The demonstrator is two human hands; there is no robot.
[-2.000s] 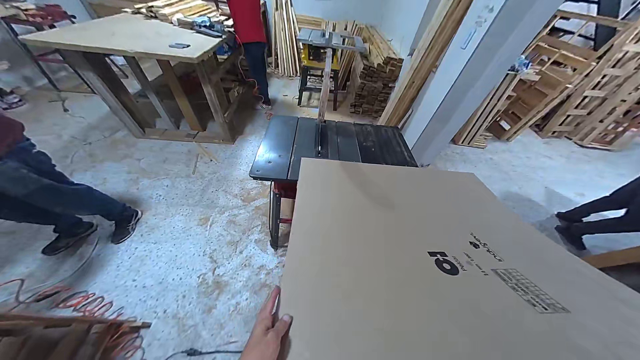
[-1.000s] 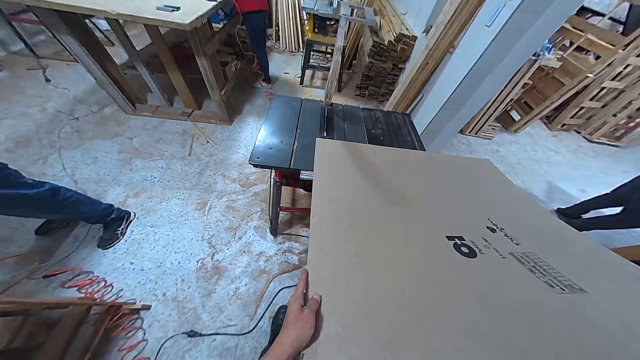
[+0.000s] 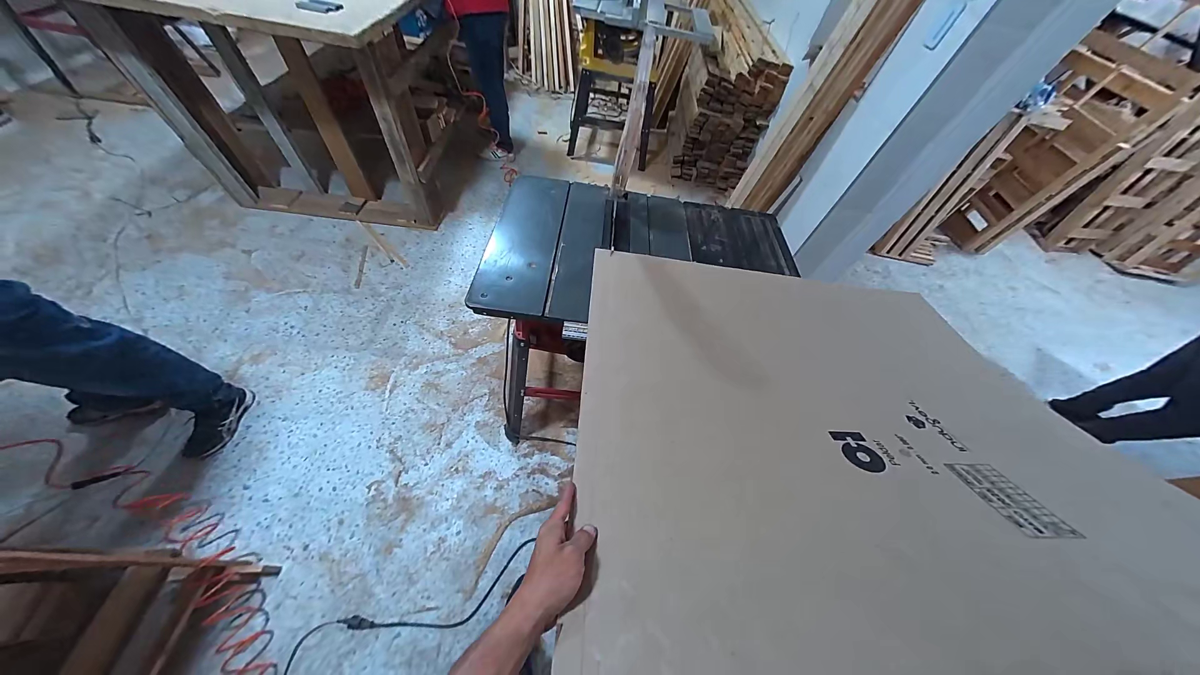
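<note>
A large flat brown board point(image 3: 731, 450), perhaps cardboard or fiberboard, fills the lower right and bears printed marks. My left hand point(image 3: 558, 562) grips its left edge, thumb on top and fingers along the side and below. My right hand is out of view. The board's far edge lies over the near side of a dark table saw point(image 3: 525, 244) on a red and black stand. A narrow slot runs through the saw's top; whether a blade stands in it is unclear.
A wooden workbench point(image 3: 394, 122) stands at the far left, with a person point(image 3: 487, 75) beside it. Other people's legs show at left point(image 3: 112, 366) and right point(image 3: 1134, 398). Coiled red hose point(image 3: 234, 600) and a black cable point(image 3: 422, 623) lie low left. Lumber point(image 3: 731, 122) is stacked behind.
The board's far edge has shifted right relative to the saw, uncovering more of its left front. The leg at left has moved relative to the floor. My left hand keeps its hold.
</note>
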